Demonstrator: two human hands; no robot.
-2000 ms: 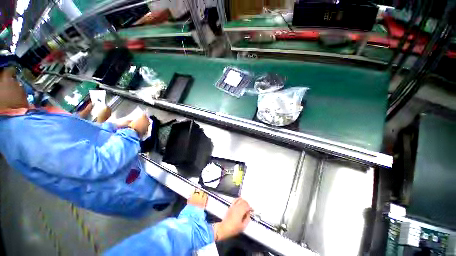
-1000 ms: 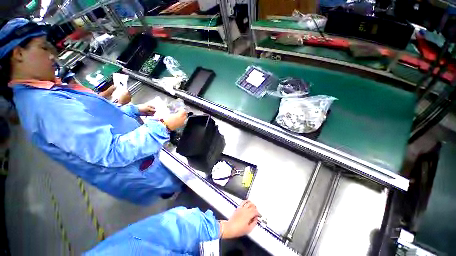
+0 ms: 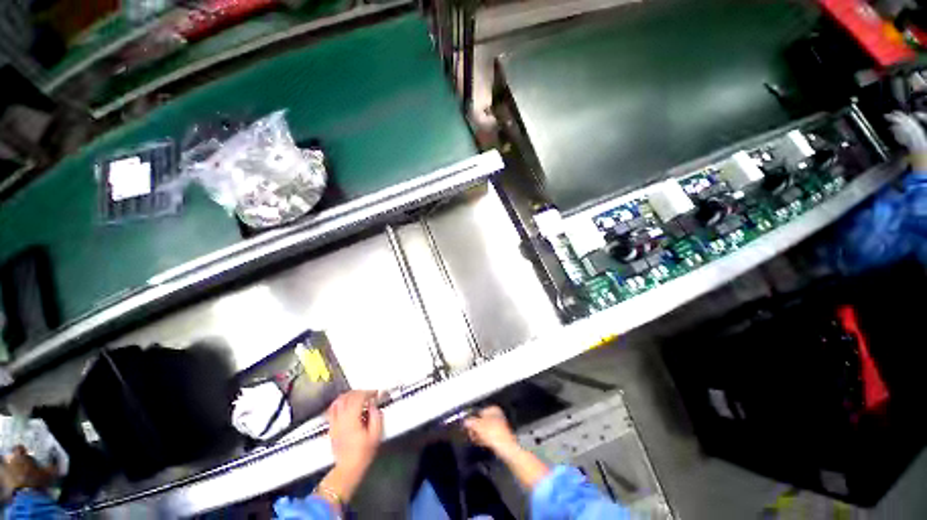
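Note:
The long pale line rail [image 3: 508,364] crosses in front of me. My left hand [image 3: 356,429] lies over its near edge with curled fingers, beside a black tray [image 3: 323,378]. The tray holds a white round item [image 3: 260,410] and a yellow tool [image 3: 313,362]. My right hand [image 3: 492,429] is just below the rail. Its fingers are closed on a small shiny metal part [image 3: 457,416] under the edge; its shape is too small to tell.
Populated boards [image 3: 712,218] stand in a row at right. A component bag [image 3: 262,181] and flat labelled bag [image 3: 138,183] lie on the green shelf [image 3: 376,102]. Black bins [image 3: 142,406] and a person's hand [image 3: 25,469] are at left; a black crate [image 3: 803,396] is lower right.
The view has swung right, bringing the populated boards and black crate into view. My right hand now shows below the rail. The coworker is mostly out of view at left.

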